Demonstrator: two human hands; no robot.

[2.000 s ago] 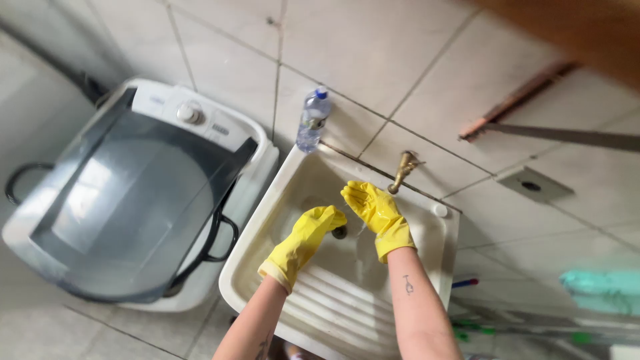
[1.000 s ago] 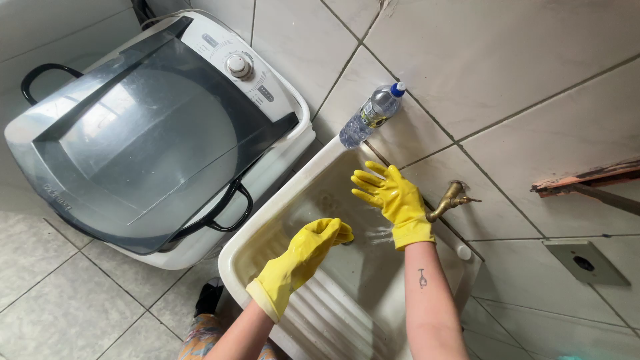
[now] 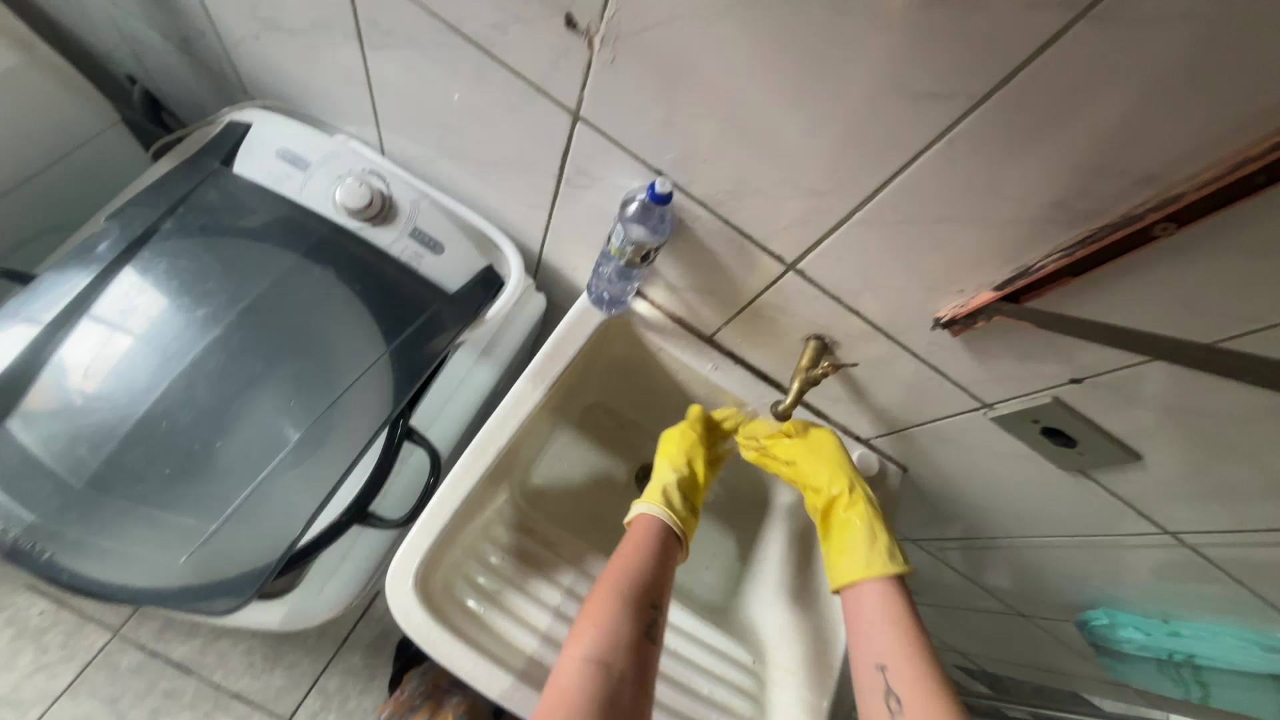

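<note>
Both of my hands wear yellow rubber gloves over a pale laundry sink (image 3: 490, 410) with a ribbed washboard. My left hand (image 3: 690, 465) has its fingers bent and raised near the right hand's fingertips. My right hand (image 3: 820, 480) is just below the mouth of a brass tap (image 3: 803, 378), fingers extended toward the left. The fingertips of the two hands meet or nearly meet; blur hides whether they touch. No object shows in either hand. The drain (image 3: 643, 477) lies partly behind my left glove.
A clear plastic bottle with a blue cap (image 3: 632, 245) stands on the sink's back corner. Left of the sink is a washing machine (image 3: 200, 380) with a dark transparent lid. On the tiled wall are a socket plate (image 3: 1062, 433) and a wooden shelf edge (image 3: 1110, 245); a turquoise plastic bag (image 3: 1180, 640) is at lower right.
My left hand has moved up toward the tap and close to my right hand. The right hand, spread beside the tap a second ago, is now under its mouth. The view has shifted.
</note>
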